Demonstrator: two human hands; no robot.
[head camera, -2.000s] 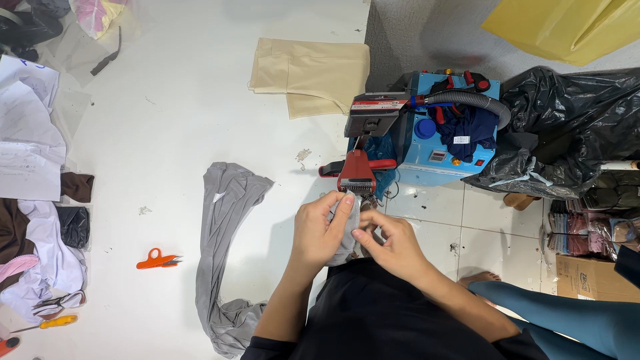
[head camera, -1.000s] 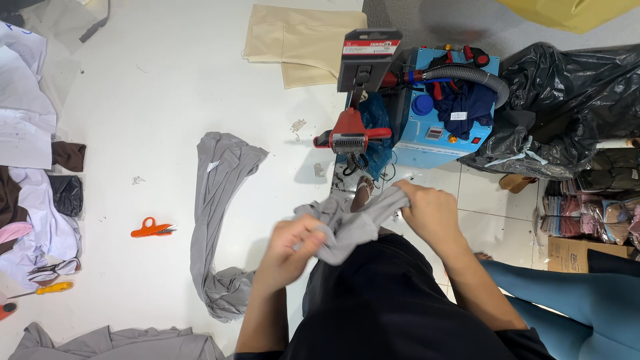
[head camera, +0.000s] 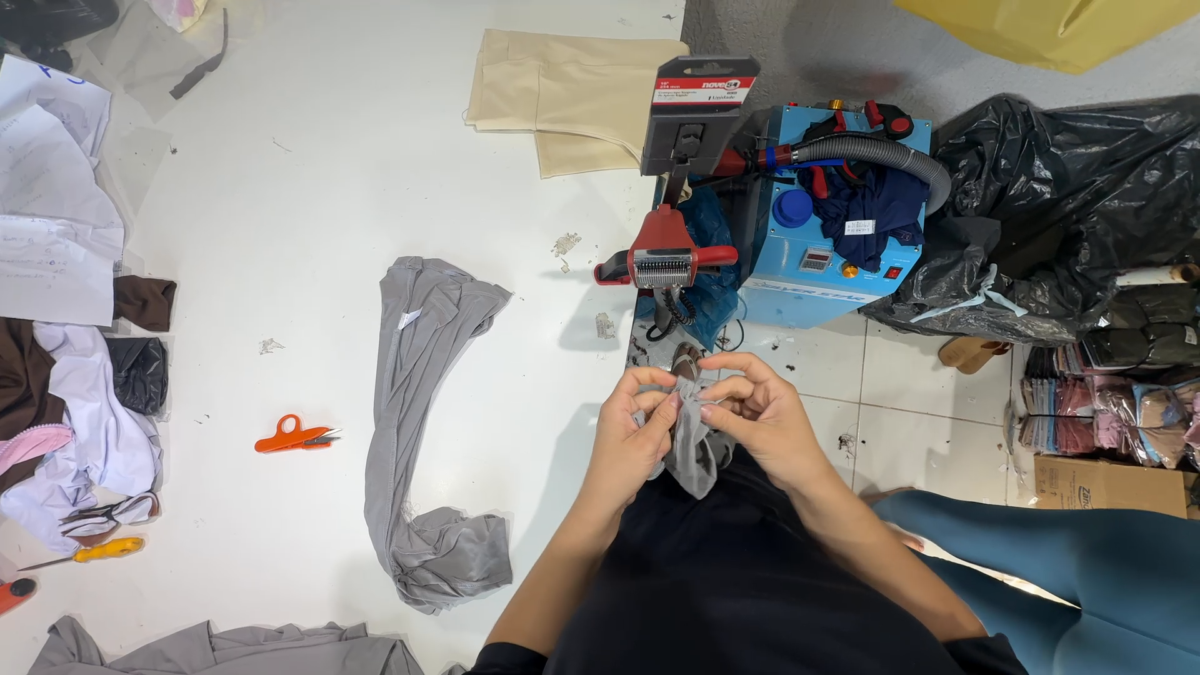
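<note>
My left hand (head camera: 633, 422) and my right hand (head camera: 759, 408) pinch a small grey fabric piece (head camera: 692, 445) between thumbs and fingers, in front of my dark top. Its lower part hangs loose below my fingertips. To the left, a long grey garment (head camera: 403, 422) with a small white label lies bunched on the white table (head camera: 234, 216). Orange thread snips (head camera: 295, 435) rest farther left. Just beyond my hands, a red tool with a metal comb-like front (head camera: 664, 262) is fixed at the table's edge.
Folded beige fabric (head camera: 572, 94) lies at the back. Right of the table stand a blue machine (head camera: 816, 291) with a grey hose and black plastic bags (head camera: 1012, 206). Clothes and papers (head camera: 47, 206) cover the left side. Another person's legs (head camera: 1050, 562) are at lower right.
My hands held the grey fabric stretched apart one second ago; now they have come together on it, fingertips close. The long garment and the snips have not moved on the table.
</note>
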